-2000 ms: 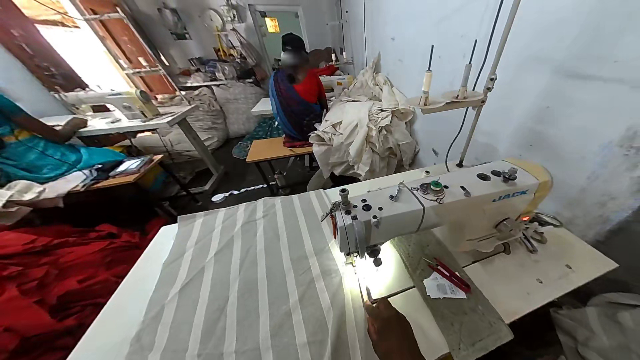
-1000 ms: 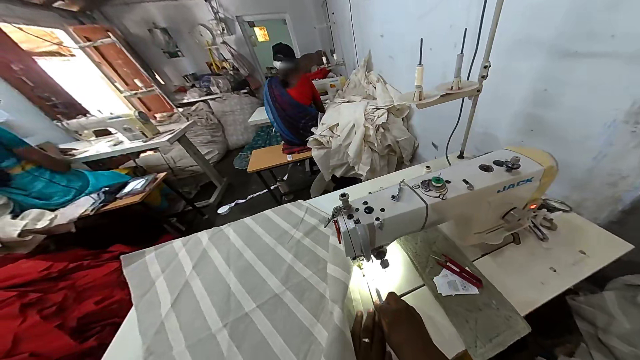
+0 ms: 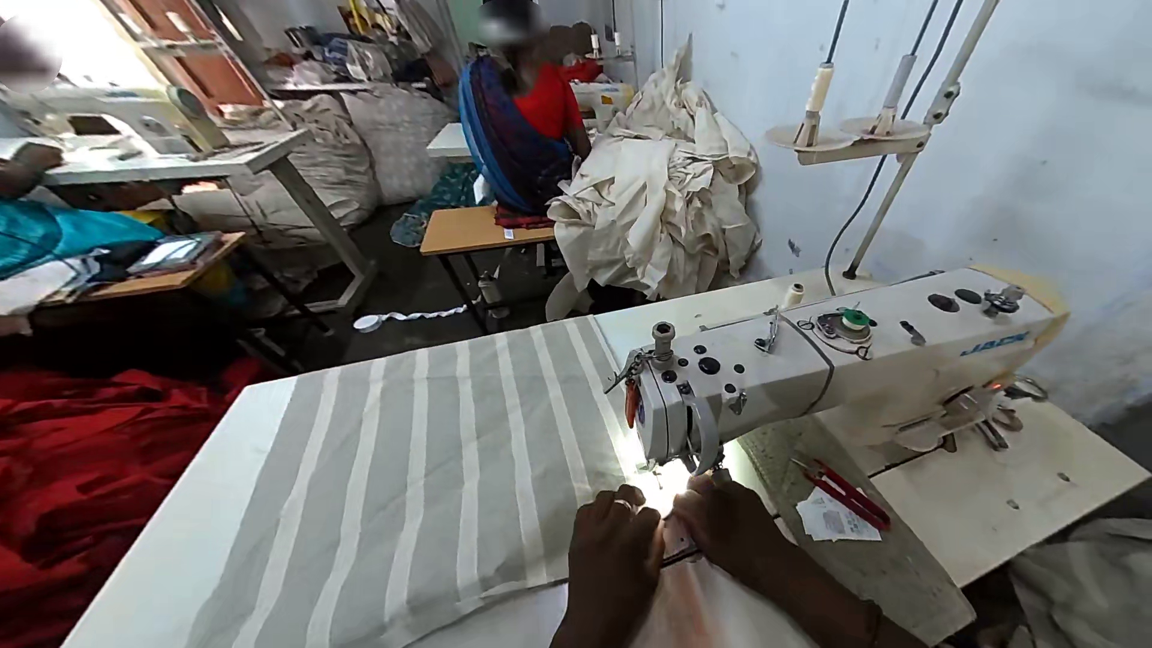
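A grey and white striped cloth (image 3: 432, 450) lies flat over the left of the sewing table, its right edge under the lit head of a white Jack sewing machine (image 3: 765, 360). Just in front of the needle area, my left hand (image 3: 616, 549) presses on the cloth's edge with bent fingers. My right hand (image 3: 733, 522) is close beside it on the right, fingertips pinching at the edge by the presser foot. The needle and foot are mostly lost in the lamp's glare. Red-handled thread snips (image 3: 850, 495) lie on small papers (image 3: 832, 520) right of my right hand.
A thread stand (image 3: 864, 139) rises behind the machine. Red cloth (image 3: 99, 468) is heaped at the left. Beyond the table are a pile of cream cloth (image 3: 666, 180), a wooden stool (image 3: 486, 231) and a seated person (image 3: 531, 117). Another person is partly visible at far left by a second machine (image 3: 117, 117).
The striped cloth, slanted a second ago, now lies straighter along the table. My left hand has come up beside the right at the needle area; two seconds ago only my right hand showed.
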